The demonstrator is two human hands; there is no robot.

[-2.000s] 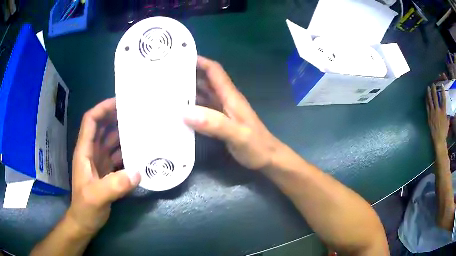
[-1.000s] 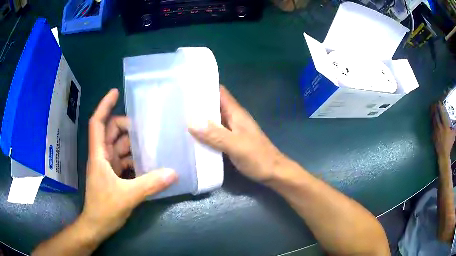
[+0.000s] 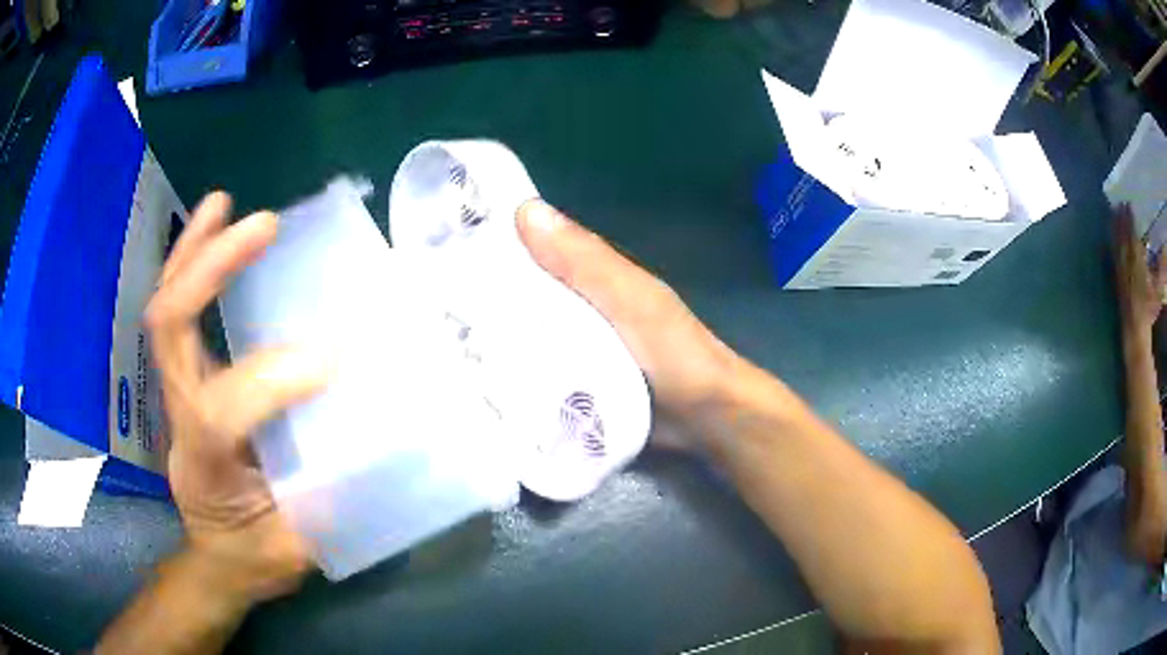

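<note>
My left hand (image 3: 237,422) holds the frosted translucent tub (image 3: 365,384), thumb across its side and fingers spread at its left. My right hand (image 3: 653,320) grips the white cover (image 3: 550,333) by its right edge. The cover is tilted, with a slotted round grille near each end and small dark marks near its middle. Tub and cover stand apart at the upper end; lower down they overlap in view, and I cannot tell if they touch. Both are a little blurred. The inside of the tub is hidden.
An open blue and white carton (image 3: 150,371) stands at the left. A second open carton (image 3: 896,243) at the upper right holds a white unit (image 3: 915,173). A blue bin (image 3: 205,45) and a black unit (image 3: 480,36) are at the back. Another person's hand (image 3: 1135,275) is at the right edge.
The joined unit turned from its grille face onto its side, then the cover came away from the tub at the upper end. The tub has tilted and my left hand has shifted left.
</note>
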